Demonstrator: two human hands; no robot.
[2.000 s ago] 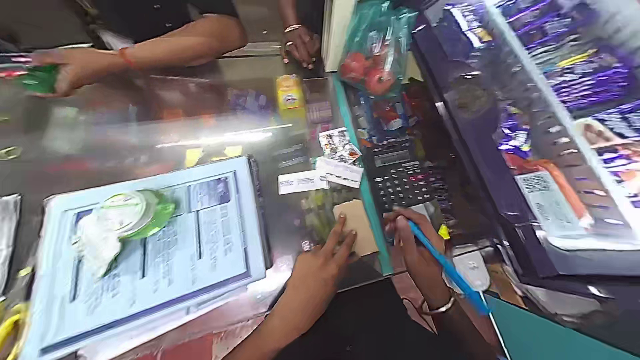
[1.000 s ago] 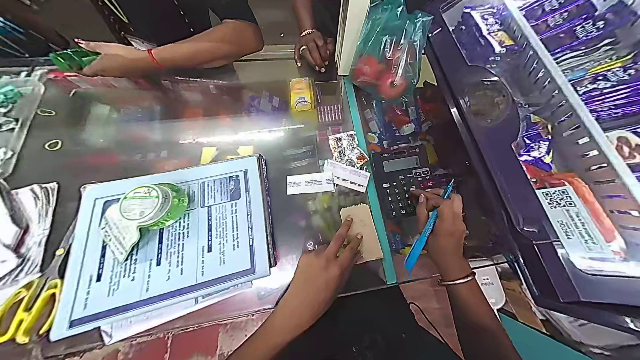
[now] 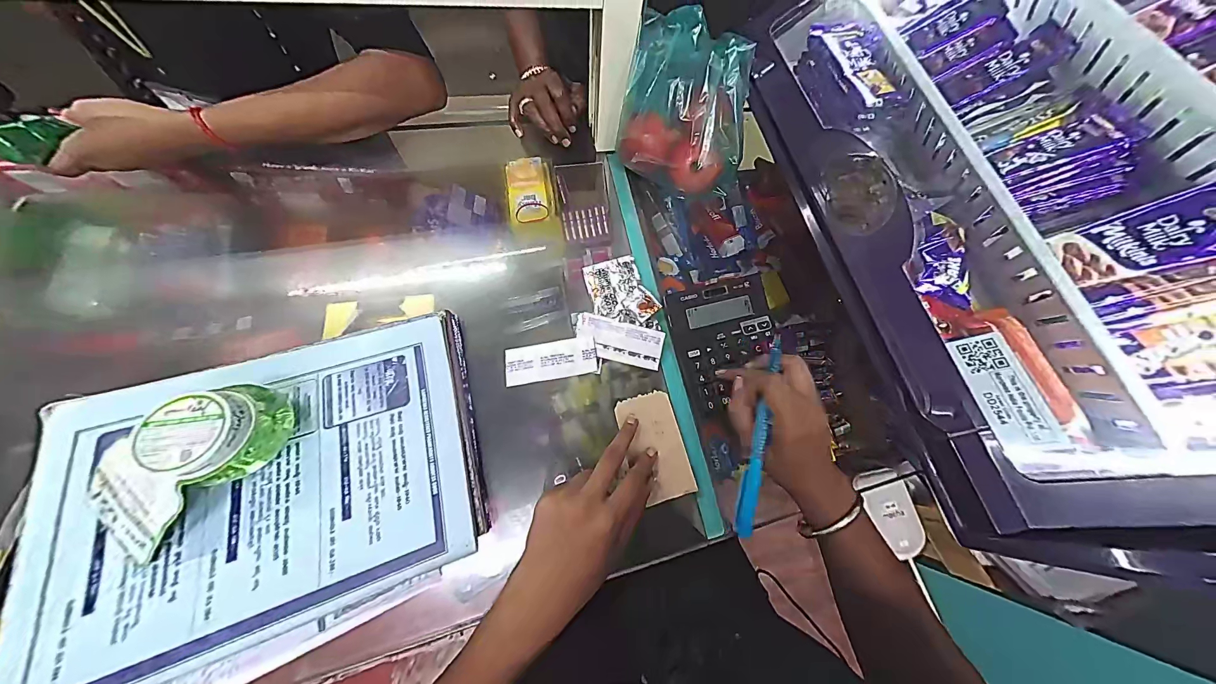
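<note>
My left hand (image 3: 591, 503) lies with fingertips on a small tan paper slip (image 3: 676, 465) at the glass counter's edge. A blue pen (image 3: 753, 470) is held in my right hand (image 3: 784, 413), its fingers over the keys of a black Casio calculator (image 3: 719, 309). White printed strips (image 3: 551, 362) and a patterned packet (image 3: 619, 288) lie left of the calculator. Farther left, a green and white round pack (image 3: 209, 435) sits on a printed sheet (image 3: 380, 551).
A teal plastic bag with red round items (image 3: 686, 114) stands beyond the calculator. A basket of chocolate bars (image 3: 997, 180) is at right. Across the counter are a person's forearm (image 3: 313, 104), with green packs in the hand, and another hand (image 3: 546, 104).
My right hand with the pen has moved from the calculator's near edge onto its keys. My left hand has stayed on the paper slip.
</note>
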